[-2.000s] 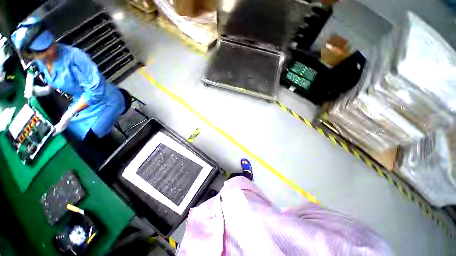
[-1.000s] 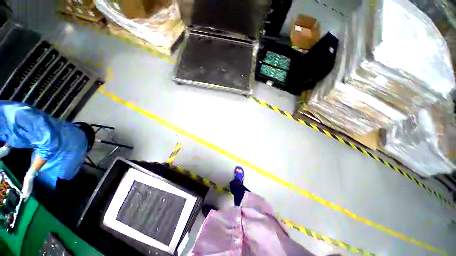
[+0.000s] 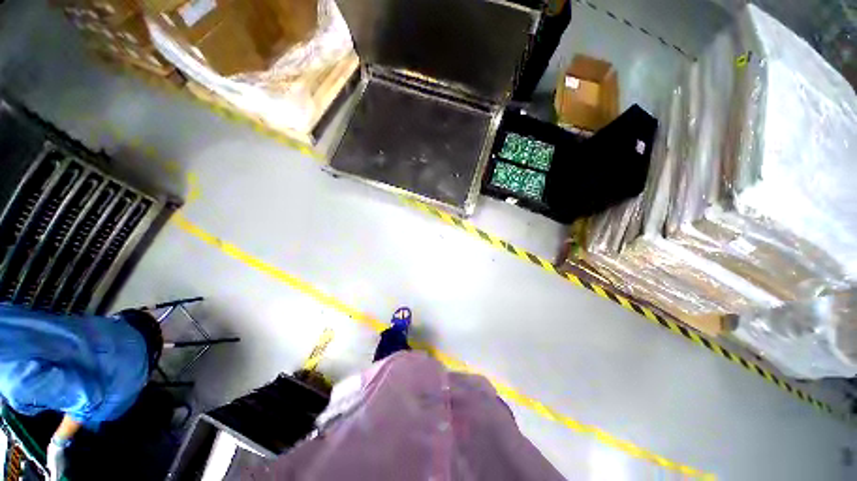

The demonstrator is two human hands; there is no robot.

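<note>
Neither of my hands is clearly in view; my pink smock (image 3: 428, 423) fills the bottom centre. One blue shoe (image 3: 401, 318) shows on the floor beyond it. A black bin (image 3: 193, 451) with a white-framed piece (image 3: 222, 458) in it lies at the lower left, partly cut off by the lower edge. Farther ahead, an open black bin (image 3: 498, 183) on the floor holds green boards (image 3: 522, 164).
A person in a blue smock (image 3: 70, 362) sits at the left by a stool (image 3: 193, 343). A slotted metal rack (image 3: 70, 225) stands behind. Ahead are a metal platform (image 3: 413, 141), an open carton (image 3: 587, 92) and wrapped loads (image 3: 742, 188) (image 3: 254, 47). Yellow tape (image 3: 282, 275) crosses the floor.
The view has moved along the aisle. The green bench has mostly left the picture, and the nearby black bin and the person in blue have shifted towards the lower left.
</note>
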